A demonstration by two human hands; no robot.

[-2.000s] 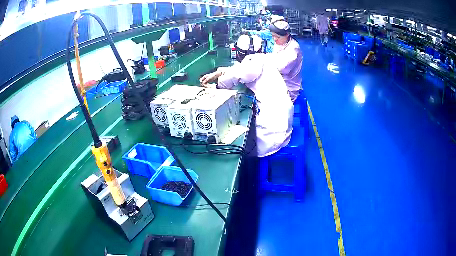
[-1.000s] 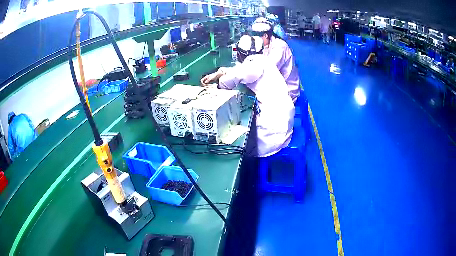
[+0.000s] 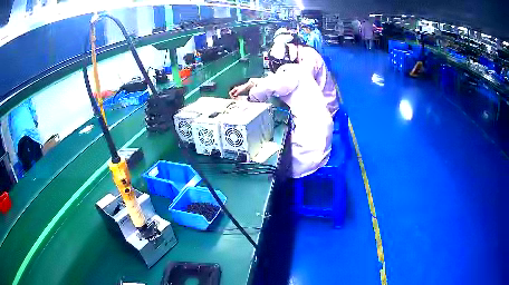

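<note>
Neither my left hand nor my right hand is in view. Nearest in front of me, a black assembly fixture lies on the green bench, cut off by the bottom edge. A yellow-orange electric screwdriver stands upright on its black cable, its tip at the grey screw feeder. Beside it are two light-blue bins: the nearer bin holds many tiny dark screws, and the farther bin shows no screws that I can make out.
White fan-vented power units stand beyond the bins, with black cables in front. Black stacked pieces are to their left. People in pink smocks sit on blue stools at the bench's right side. Blue floor lies to the right.
The view has shifted slightly, so the bench things sit a little farther right. The person in blue at the far left has changed posture. The people in pink have moved slightly.
</note>
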